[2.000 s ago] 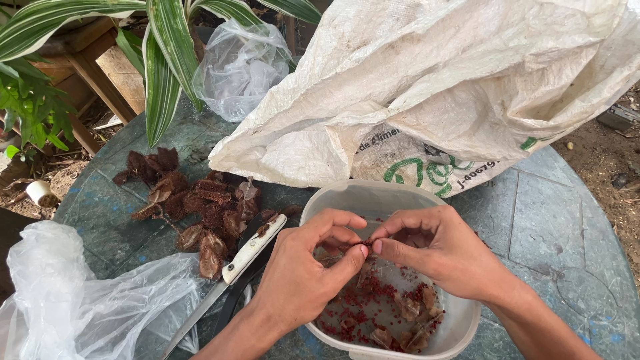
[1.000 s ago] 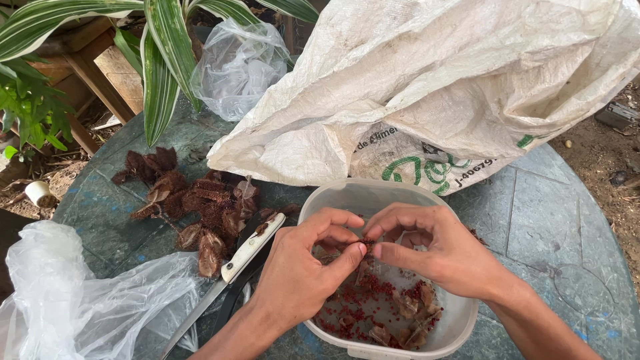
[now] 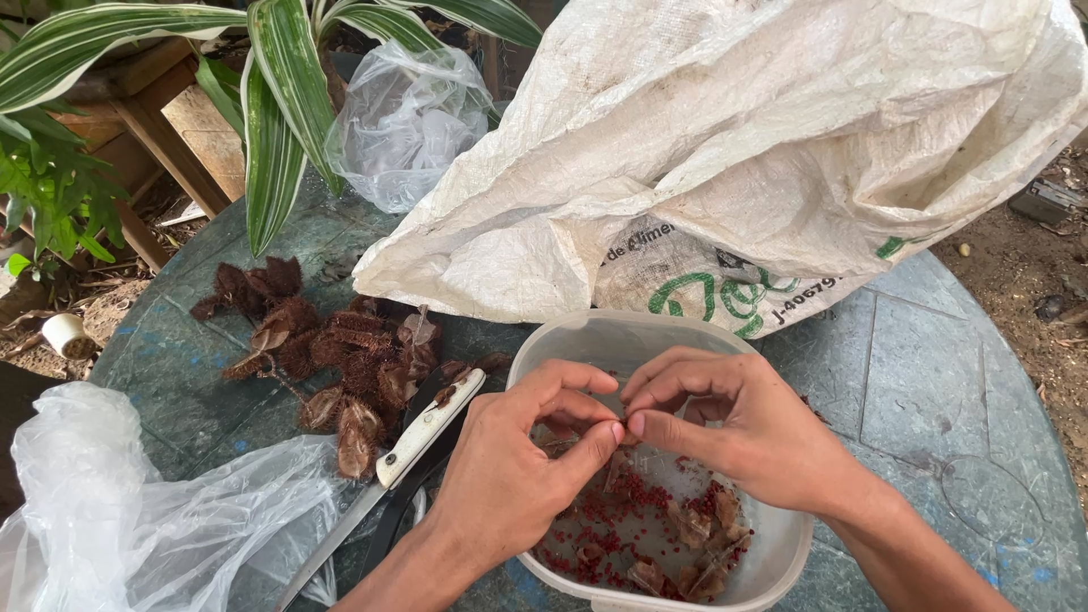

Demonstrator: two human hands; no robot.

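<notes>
My left hand [image 3: 531, 455] and my right hand [image 3: 731, 421] meet fingertip to fingertip over a translucent plastic tub [image 3: 786, 557]. Pinched between them is a small brown piece [image 3: 629, 435], mostly hidden by the fingers. Red seeds [image 3: 633, 493] and dry brown husk pieces [image 3: 710, 527] lie in the tub. Left of it, a pile of dried spiny annatto pods [image 3: 353, 348] rests on the table. A knife with a white handle [image 3: 433, 425] lies between the pods and my left hand, over a black object whose kind I cannot tell.
A white woven sack [image 3: 680, 161] with printing covers the back of the round green table [image 3: 926, 374]. Clear plastic bags lie at the front left [image 3: 195, 518] and back left [image 3: 416, 127]. Striped plant leaves [image 3: 289, 102] hang over the table's back left edge.
</notes>
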